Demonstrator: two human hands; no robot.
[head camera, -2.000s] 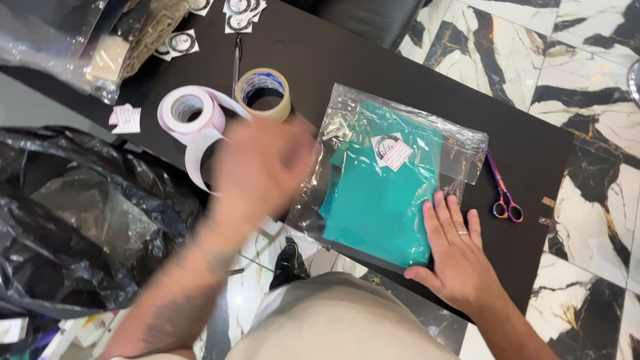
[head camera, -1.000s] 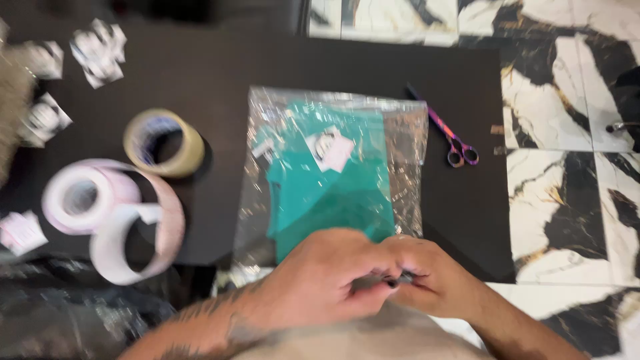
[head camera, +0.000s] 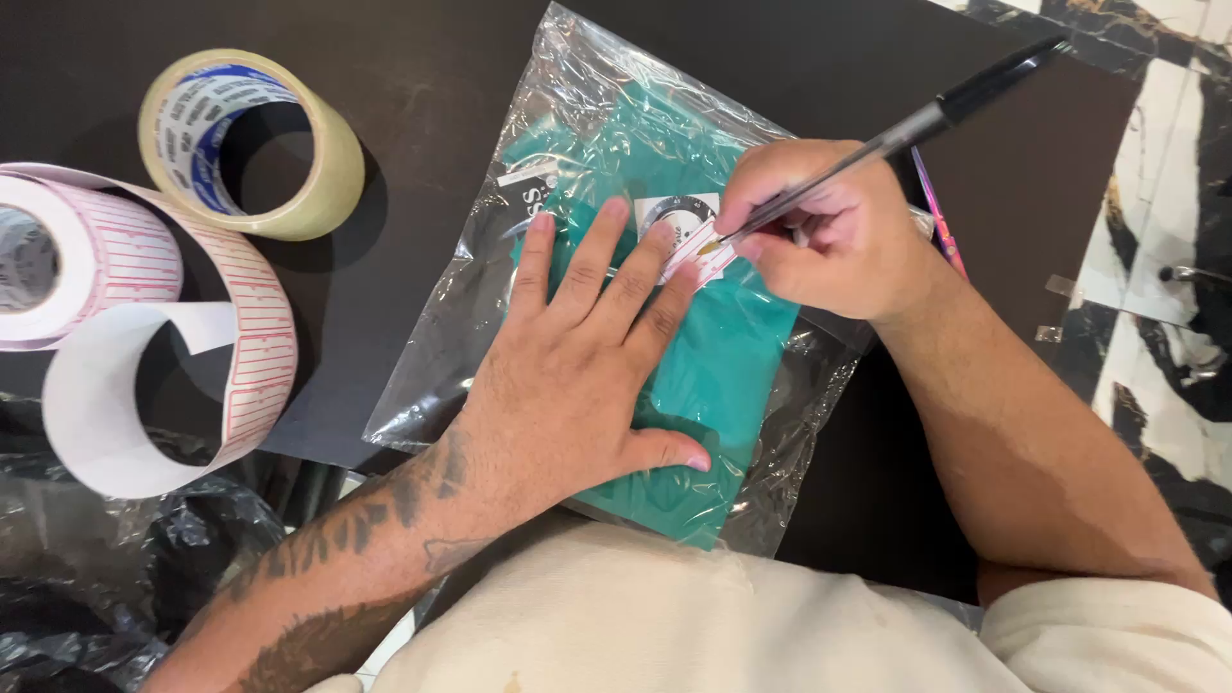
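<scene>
My left hand (head camera: 577, 375) lies flat with spread fingers on a clear plastic bag (head camera: 433, 385) that holds folded teal fabric (head camera: 722, 385). Its fingertips rest beside a printed sticker (head camera: 679, 207) and a white label with red lines (head camera: 710, 265) that partly covers it. In my right hand (head camera: 828, 231) is a black-capped clear ballpoint pen (head camera: 905, 125), slanting up to the right, with its tip at the label. Part of the label is hidden by my fingers.
At the left are a roll of packing tape (head camera: 332, 154) and a partly unwound roll of labels (head camera: 135, 260). Scissors (head camera: 938, 212) lie behind my right wrist on the black table (head camera: 433, 58). A black plastic bag (head camera: 125, 549) is at lower left, marble-patterned floor (head camera: 1155, 241) at right.
A second ago both hands were together at the bag's near edge. Now my left hand is spread on the bag and my right hand holds the pen at the label. The view is closer.
</scene>
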